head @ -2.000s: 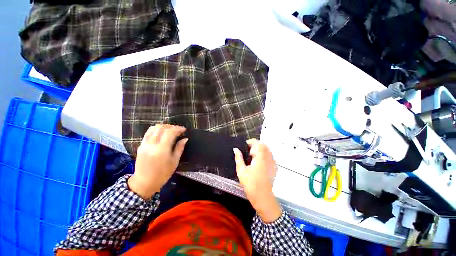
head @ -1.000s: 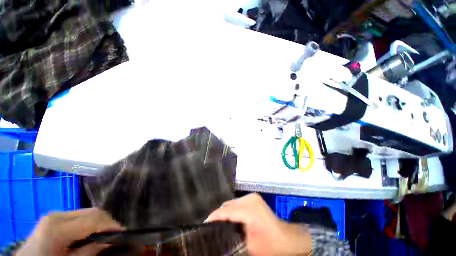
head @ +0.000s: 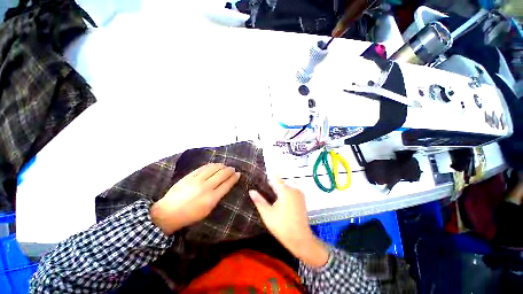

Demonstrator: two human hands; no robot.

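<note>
The dark brown plaid panel (head: 229, 215) lies on the white table's front edge, partly hanging over it towards me. My left hand (head: 198, 195) rests flat on the panel, fingers together. My right hand (head: 284, 212) is at the panel's right edge, with thumb and fingers around a dark fold of the cloth (head: 265, 191). The panel's upper right corner lies just left of the needle area of the white sewing machine (head: 367, 97). The dark facing piece cannot be told apart from the panel.
Scissors with green and yellow handles (head: 332, 170) lie under the machine arm. Black scraps (head: 394, 170) lie right of them. Tweezers (head: 390, 93) rest on the machine head. A plaid bundle (head: 40, 86) is at the far left. Blue crates (head: 14, 258) show beside and under the table (head: 57, 189).
The panel has moved from the lap area up onto the table, towards the needle area. My left hand went from gripping its edge to lying flat on it. The view has shifted.
</note>
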